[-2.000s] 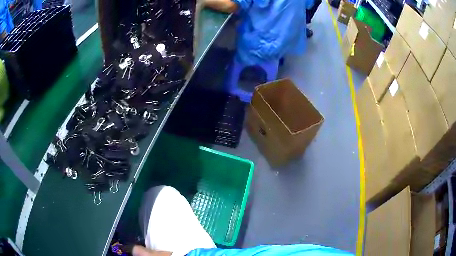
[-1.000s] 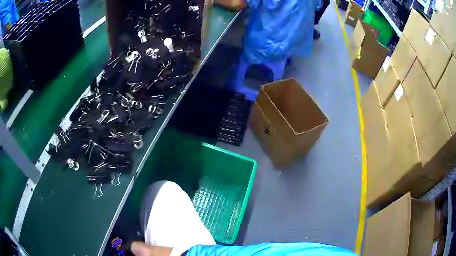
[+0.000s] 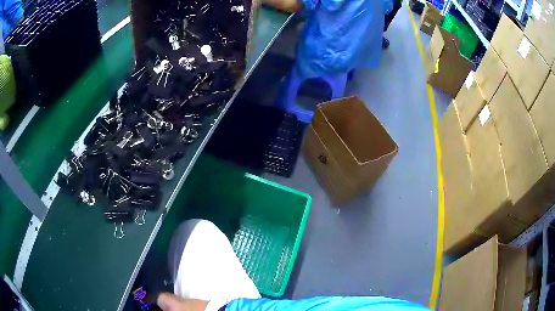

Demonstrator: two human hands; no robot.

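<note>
Loose black binder clips with silver wire handles (image 3: 137, 143) lie heaped on the dark green bench top (image 3: 67, 255), spilling from a tipped supply carton (image 3: 249, 36) at the top. My right hand (image 3: 181, 302) is low at the bottom edge, partly cut off, at the end of a bright blue sleeve. It is at a dark smartphone (image 3: 140, 296) with a small bright coloured patch, below the bench edge; its fingers are partly hidden. My left hand is not in view.
A green plastic crate (image 3: 280, 206) stands below the bench, beside a white-covered knee (image 3: 210, 261). Beyond are an empty cardboard box (image 3: 347, 176), black trays (image 3: 283, 146), and a person in blue (image 3: 338, 36) on a stool (image 3: 292, 97). Stacked cartons (image 3: 481, 152) line the right.
The view has shifted slightly since two seconds ago. My right hand stays low by the smartphone. The clip heap looks unchanged.
</note>
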